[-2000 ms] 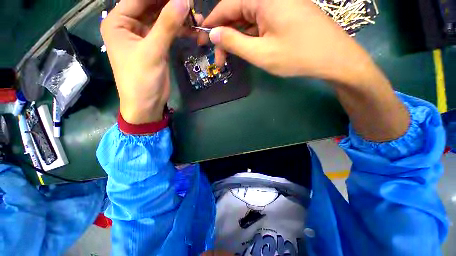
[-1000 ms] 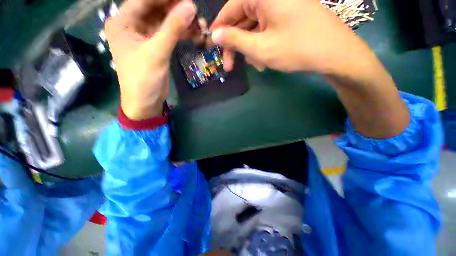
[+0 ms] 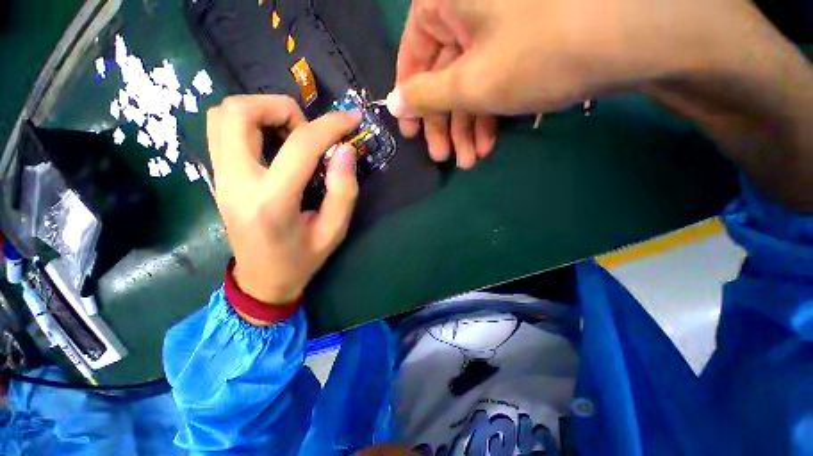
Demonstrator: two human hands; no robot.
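A long black phone housing (image 3: 258, 53) with orange-gold patches lies on a matte black pad (image 3: 406, 191). A circuit board (image 3: 379, 151) is at its near end. My left hand (image 3: 276, 196) is down on this end, with index fingertip and thumb tip on the board and the other fingers curled at the housing's left side; its palm side is hidden. My right hand (image 3: 472, 85) pinches a small thin light part (image 3: 378, 103) between thumb and index finger, at the board's upper right edge. Whether the part touches the board cannot be told.
Small white pieces (image 3: 147, 98) lie scattered at the left. A clear plastic bag (image 3: 71, 227) is on a black box (image 3: 116, 200). A white holder (image 3: 107, 343) and white-barrelled pens are lower left. A few tiny pieces lie beyond my right fingers.
My left hand has come down from above the housing onto the board. My right hand stays pinched, now at the board's edge. The view has shifted, showing more housing and the white pieces.
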